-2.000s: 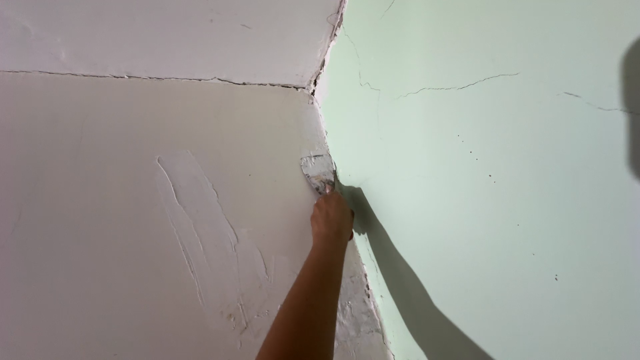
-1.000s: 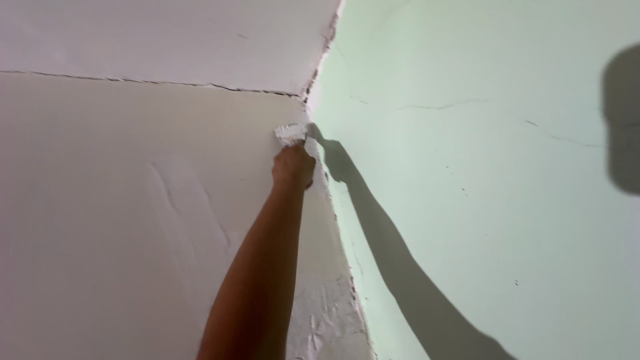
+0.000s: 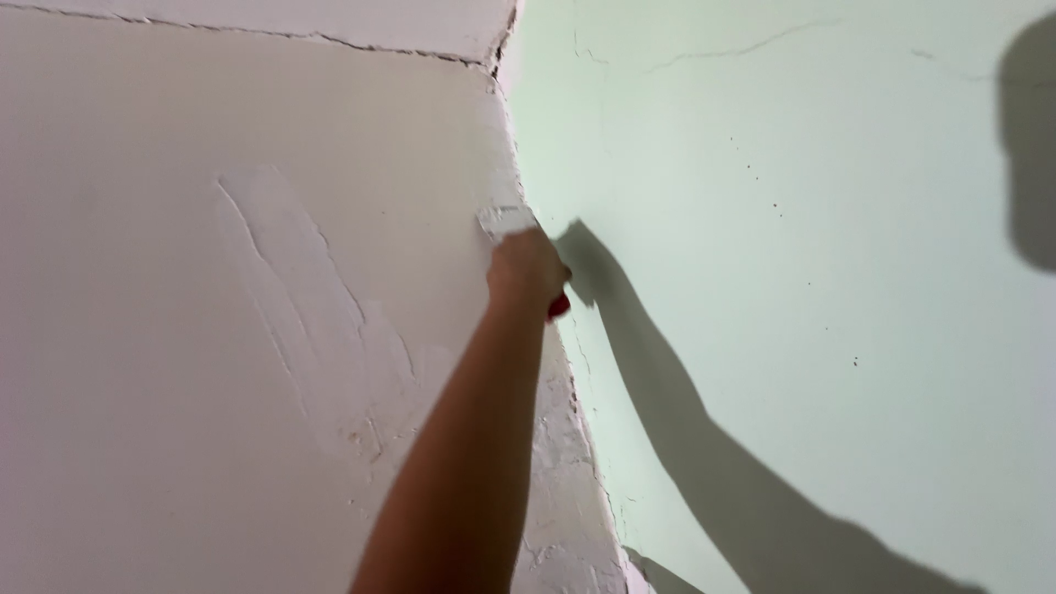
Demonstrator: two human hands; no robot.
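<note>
My right hand (image 3: 525,268) is closed around a putty knife, its back toward me and the forearm rising from the bottom of the view. The knife's wide blade (image 3: 505,219), smeared with white filler, lies against the pale wall (image 3: 396,148) just left of the corner. Below the hand the red handle end (image 3: 558,307) shows. The cracked, rough corner seam (image 3: 577,404) runs down beside the forearm. Left of the arm, streaks of filler with raised edges (image 3: 289,272) mark the wall. My left hand is out of view.
A pale green wall (image 3: 825,247) with thin cracks and small dark specks stands on the right, carrying the shadow of my arm (image 3: 676,396) and a rounded shadow at the far right. A jagged crack (image 3: 322,37) runs along the ceiling edge at upper left.
My right hand with the putty knife has moved up along the corner and then back down. It still holds the knife.
</note>
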